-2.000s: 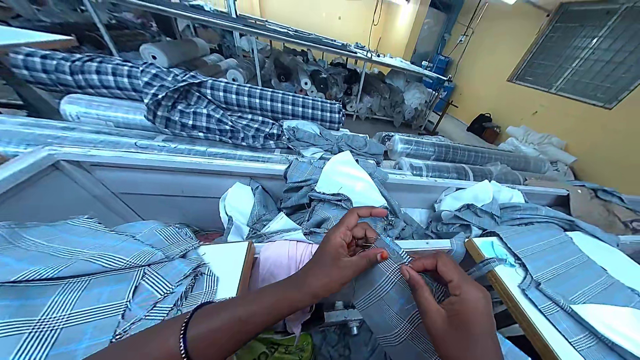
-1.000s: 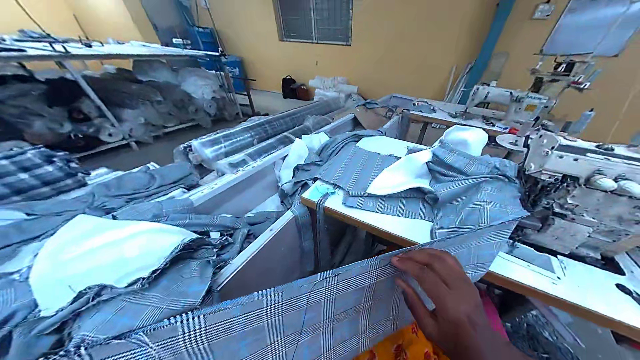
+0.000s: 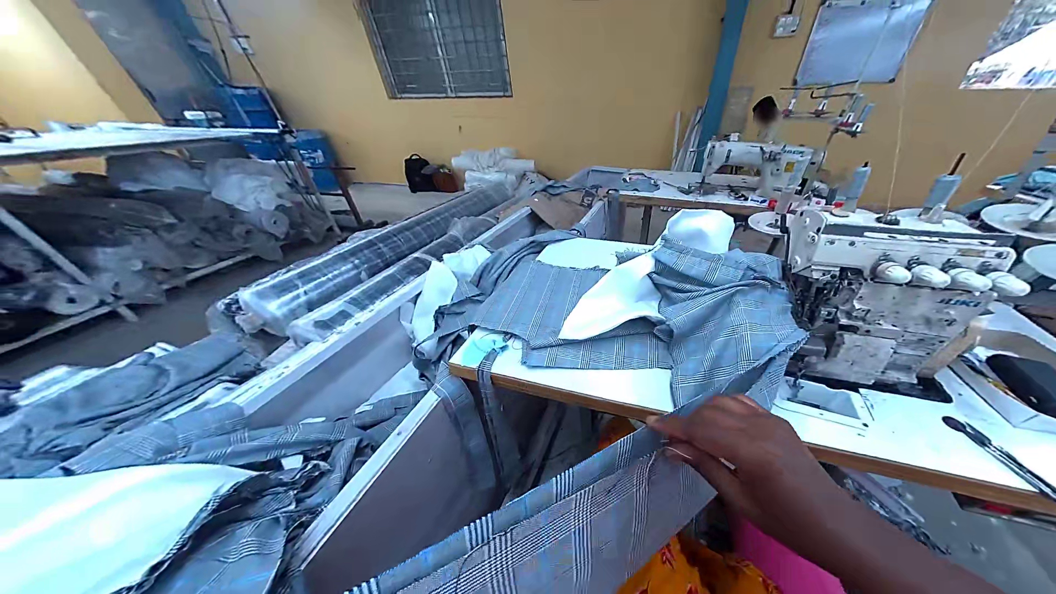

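My right hand (image 3: 734, 454) pinches the edge of a grey checked fabric panel (image 3: 569, 528) between thumb and fingers. The panel stretches from there down to the lower left, out of the frame. My left hand is out of view. Beyond my right hand, more grey checked fabric pieces (image 3: 726, 313) and a white piece (image 3: 615, 297) lie heaped on the white sewing table (image 3: 610, 386). To the right of that heap stands an overlock sewing machine (image 3: 907, 289), which the held panel does not visibly reach.
Tweezers (image 3: 1002, 454) lie on the table at the right. A grey metal trough (image 3: 388, 487) runs along the left, with fabric pieces (image 3: 247, 437) in and over it. Plastic-wrapped rolls (image 3: 371, 264) lie beyond. Another sewing machine (image 3: 759, 165) stands farther back.
The view has swung right since the oldest frame. Both hands were together on the fabric then; now only my right hand shows, holding the panel's edge, and the panel extends out to the lower left.
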